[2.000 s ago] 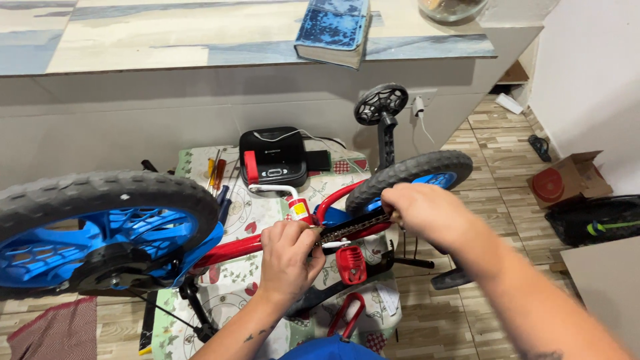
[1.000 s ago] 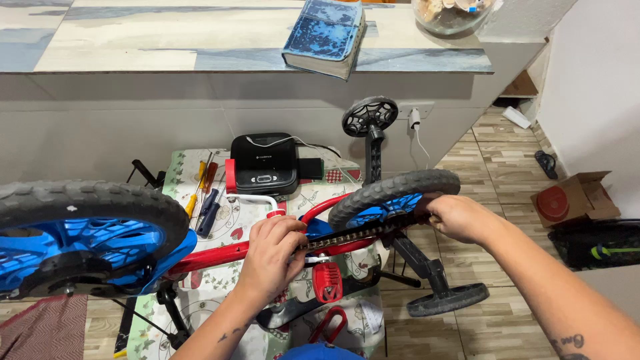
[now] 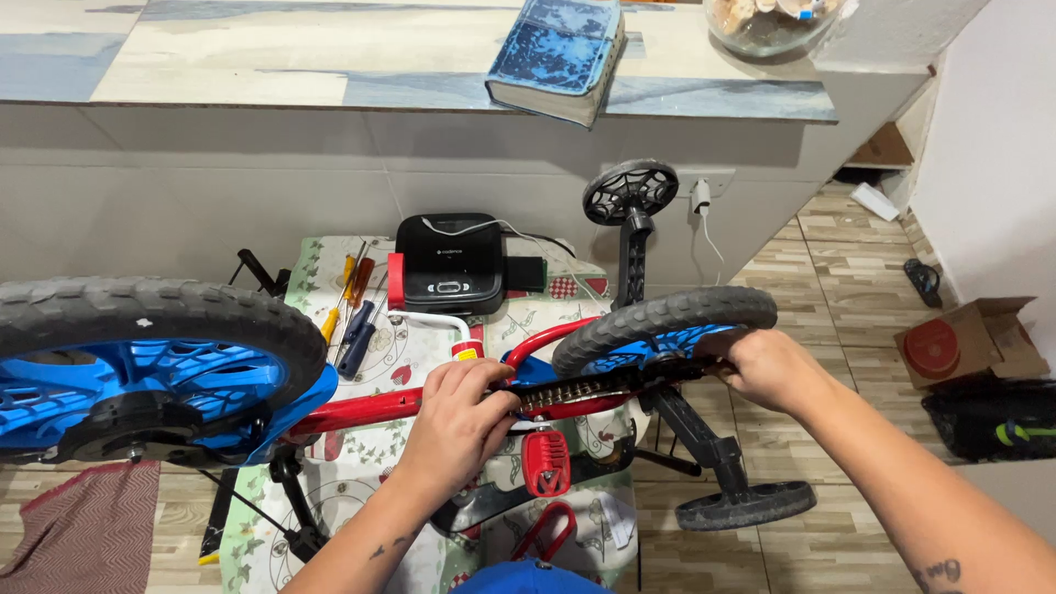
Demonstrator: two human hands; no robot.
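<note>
A small red bicycle lies upside down on the cloth-covered table, its red frame (image 3: 359,411) running between two knobby tires with blue wheels. My left hand (image 3: 466,421) grips the front end of the black chain guard (image 3: 586,384), beside the chain (image 3: 569,396). At the guard's other end, by the hub of the right-hand wheel (image 3: 668,326), my right hand (image 3: 755,367) is closed on a dark part that its fingers mostly hide. Below the chain hangs a red pedal (image 3: 546,464). Training wheels (image 3: 631,191) stick out on both sides of that wheel.
Several screwdrivers (image 3: 356,338) and a black appliance (image 3: 450,264) lie on the patterned tablecloth (image 3: 346,487). Behind, a counter (image 3: 223,49) holds a blue book (image 3: 557,49) and a glass jar (image 3: 767,29). A cardboard box (image 3: 1002,338) stands on the floor at right.
My right hand has moved from over the chain area to the hub end of the guard. My left hand stays by the front end. The lower training wheel shows more fully now.
</note>
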